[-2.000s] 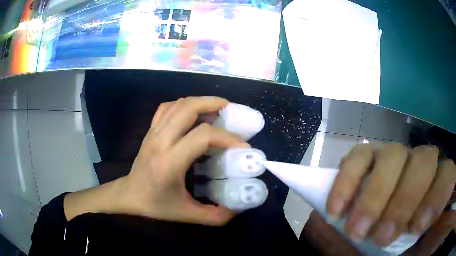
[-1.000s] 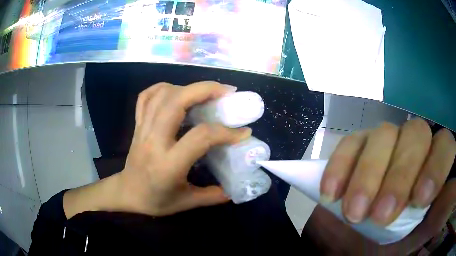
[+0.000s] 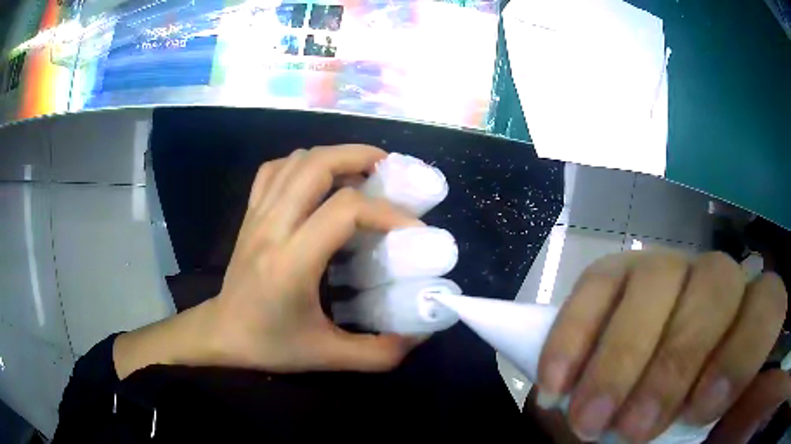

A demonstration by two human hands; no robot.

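Note:
My left hand (image 3: 295,269) holds three white plastic housings one above another, their oval ends facing right. The top housing (image 3: 415,184) and the middle housing (image 3: 421,256) show smooth white ends. The bottom housing (image 3: 408,308) shows small dark recesses in its end. My right hand (image 3: 663,338) is closed around a white squeeze cone (image 3: 507,328). The cone's fine tip is at the end of the bottom housing, at a recess. The cone's tail is mostly hidden by my fingers.
Shiny rainbow printed sheets (image 3: 390,65) lie along the bench edge at the top left. A blank white paper sheet (image 3: 594,87) lies on the green mat (image 3: 724,113) at the top right. My black-clothed, white-speckled lap (image 3: 503,195) is under the hands, with pale tiled floor (image 3: 82,234) on both sides.
The cone tip has moved from the middle housing to the bottom one. The middle housing's end, with recesses visible before, now looks smooth and white. My left hand has tilted the housings slightly.

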